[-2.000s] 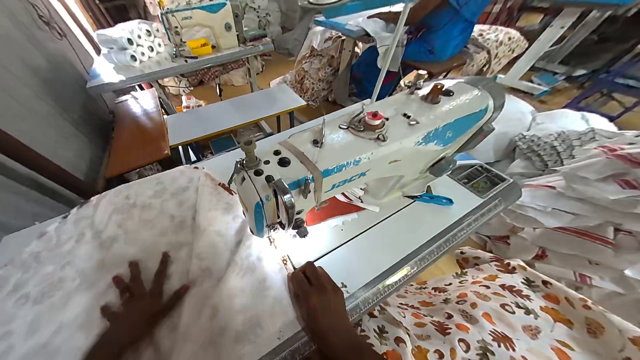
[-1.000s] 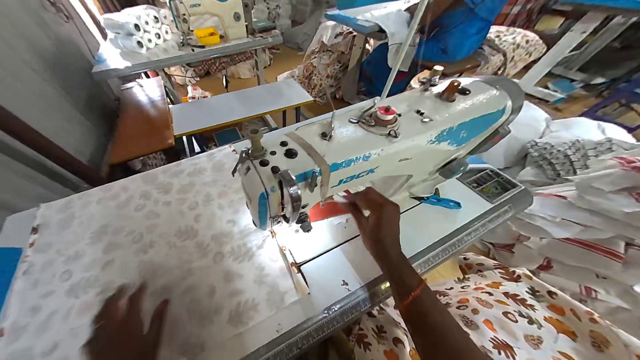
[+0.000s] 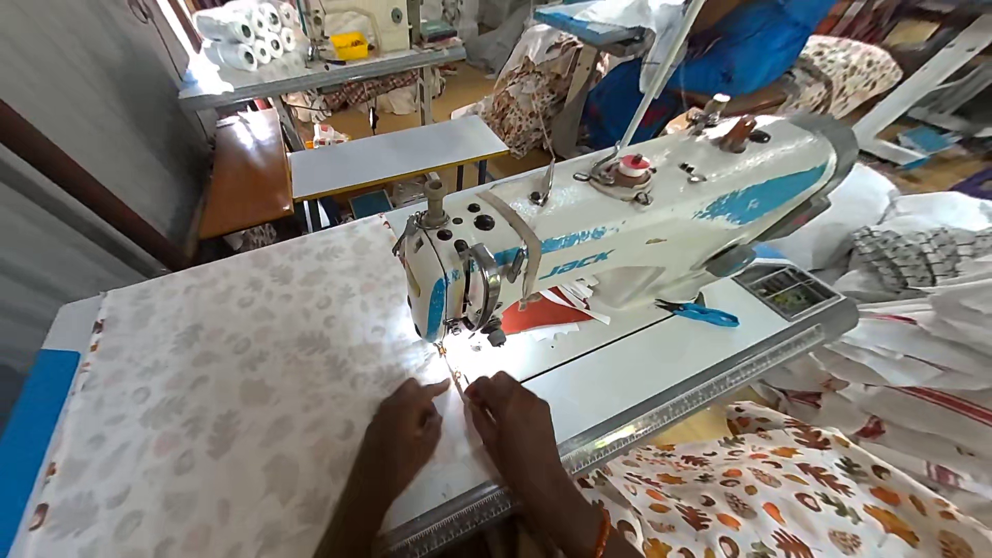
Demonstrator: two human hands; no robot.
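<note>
A white Jack sewing machine [image 3: 612, 225] stands on its table, its lamp lighting the needle area. Leaf-print cloth [image 3: 232, 372], pale side up, covers the table's left part, and its folded right edge runs under the machine head. My left hand [image 3: 407, 426] rests on the cloth beside that edge, fingers curled, with the index finger and thumb near the fold. Just right of it, my right hand [image 3: 515, 422] pinches the folded edge between thumb and fingers, in front of the needle. The presser foot is hard to make out in the glare.
Blue thread snips [image 3: 701, 313] lie right of the machine arm, and red and white scraps [image 3: 546, 311] lie beneath it. Printed cloth [image 3: 783, 496] hangs at the front right, near heaped white fabric [image 3: 907, 349]. Behind are a bench [image 3: 395, 157] and a person in blue [image 3: 744, 50].
My right hand has come back from beneath the machine arm to the cloth edge. My left hand has moved right across the cloth, to beside the right one.
</note>
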